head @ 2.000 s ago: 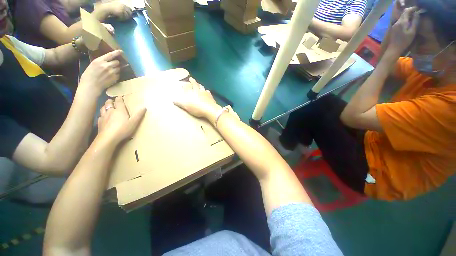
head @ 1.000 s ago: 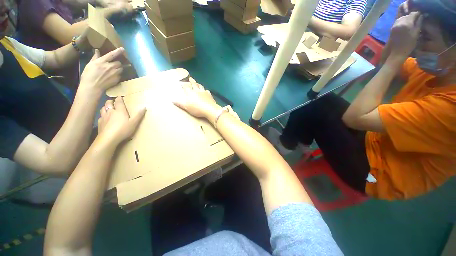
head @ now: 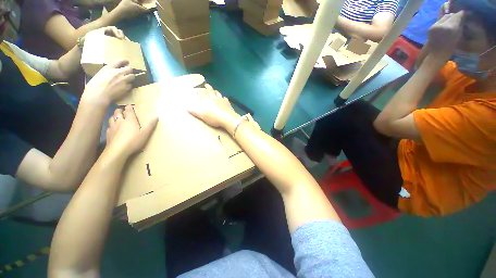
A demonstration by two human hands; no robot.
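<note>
A flat brown box blank (head: 182,157) lies on top of a stack of blanks (head: 190,203) at the table corner in front of me. It has small dark slits and notched edges, and its far part is washed out by glare. My left hand (head: 126,130) rests on the blank's left side, thumb apart from the fingers. My right hand (head: 213,109) rests on its far right side, thumb spread inward. Neither hand is closed around anything; both lie on the surface. The undersides of the fingers are hidden.
Finished boxes (head: 187,35) are piled at the table's far side. Pale posts (head: 307,70) rise at the right table edge. A person at left holds a partly folded box (head: 111,51) beside the stack. A person in orange (head: 451,141) sits at right, near a red stool (head: 359,201).
My hands and the blank have not visibly moved. The neighbour's box at left has turned and come down close to the blank's far left corner. The person in orange has shifted slightly.
</note>
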